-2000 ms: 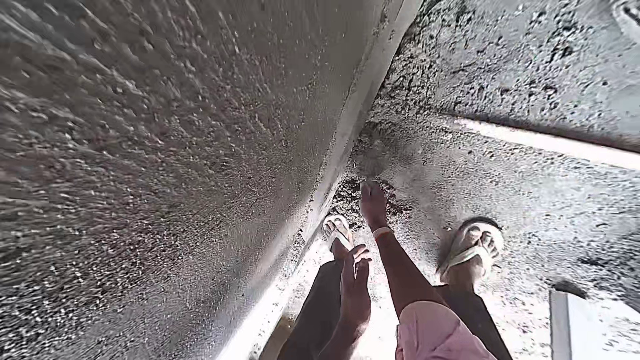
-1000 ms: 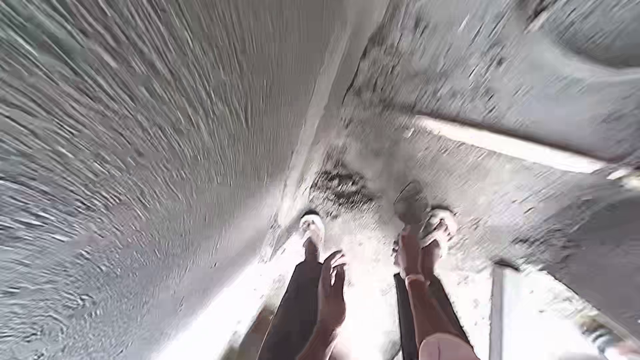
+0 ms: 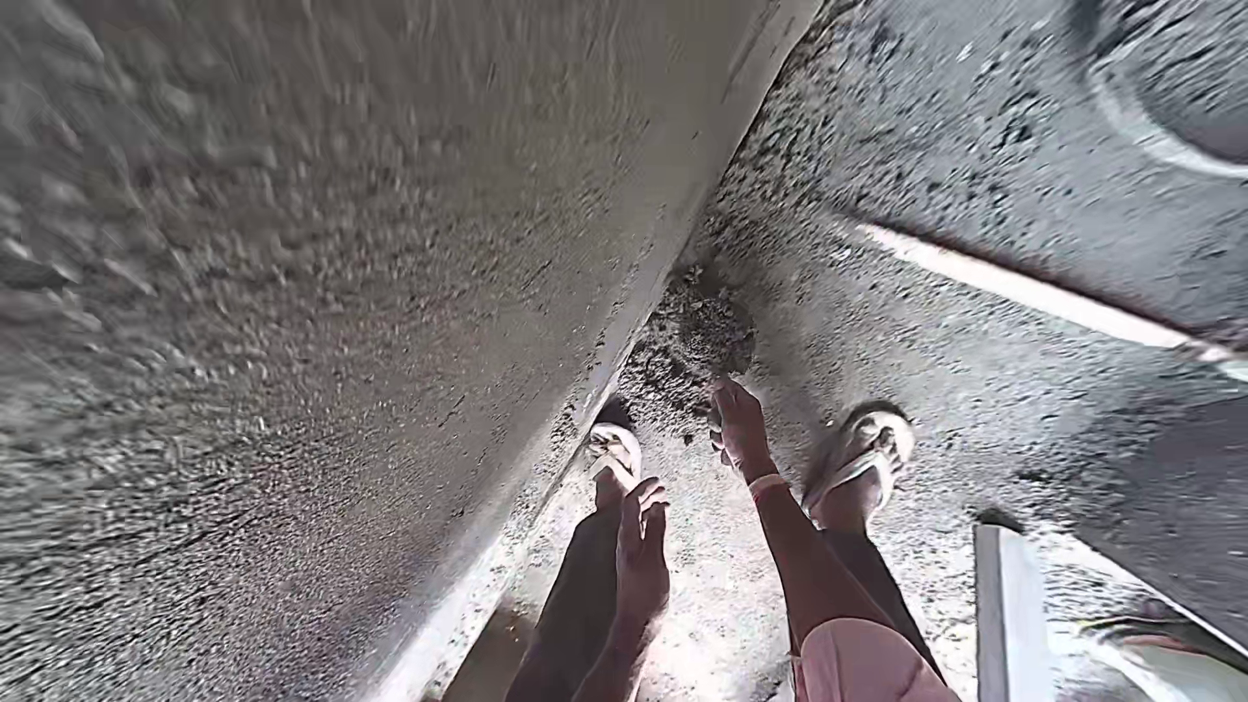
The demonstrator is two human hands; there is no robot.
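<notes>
My right hand (image 3: 741, 429) is closed around the handle of what looks like a trowel (image 3: 729, 336), whose blade is hard to make out against the grey material. The tool is at a heap of loose, damp-looking mortar (image 3: 673, 361) on the floor, at the base of a rough plastered wall (image 3: 390, 292). My left hand (image 3: 643, 565) hangs above my left leg with its fingers somewhat apart, holding nothing.
My sandalled feet stand either side of my hands, the left one (image 3: 616, 448) close to the wall. A long pale strip (image 3: 1024, 288) lies on the gritty floor at right. A light board or bar (image 3: 1009, 614) is at lower right, and a curved rim (image 3: 1150, 136) shows at upper right.
One second ago my right hand held the tool beside my right foot; now it is at the mortar heap near the wall. The left hand stays low and empty.
</notes>
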